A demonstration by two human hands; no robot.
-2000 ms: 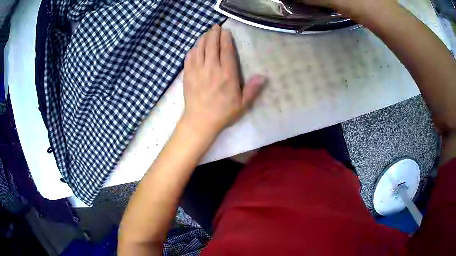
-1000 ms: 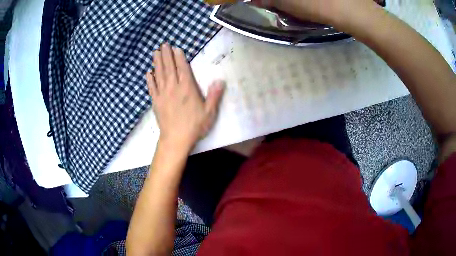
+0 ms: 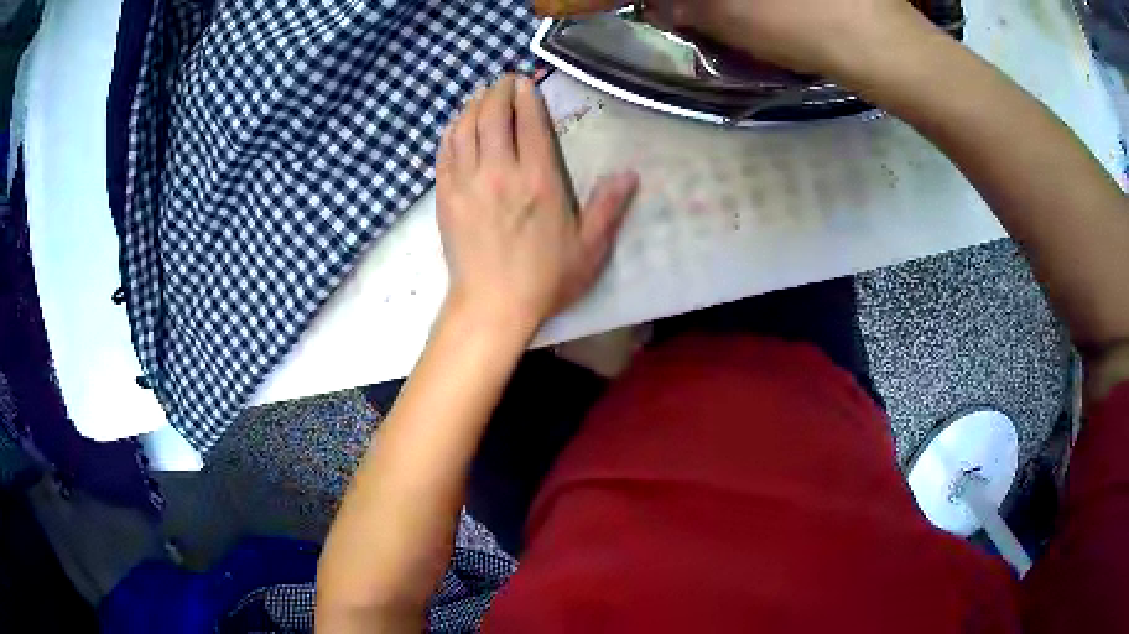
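Observation:
A black and white checked garment (image 3: 291, 186) lies over the left part of the white pressing table (image 3: 372, 316), its lower corner reaching past the front edge. My left hand (image 3: 508, 204) lies flat at the garment's diagonal edge, fingertips by the cloth, thumb spread over the bare cover. My right hand (image 3: 755, 31) is at the top, closed around the orange-brown handle (image 3: 572, 6) of the steam iron (image 3: 693, 74); its fingers are partly hidden. The iron's pointed tip meets the garment edge just above my left fingertips.
Faint brown marks show on the cover below the iron. A white round disc on a stem (image 3: 966, 471) stands over the speckled floor (image 3: 960, 328) at the lower right. A checked garment pile (image 3: 464, 588) and blue cloth (image 3: 186, 594) lie below the table.
My left hand moved left and down along the garment edge, then back up and right near the iron's tip. The iron and my right hand have shifted slightly downward in view.

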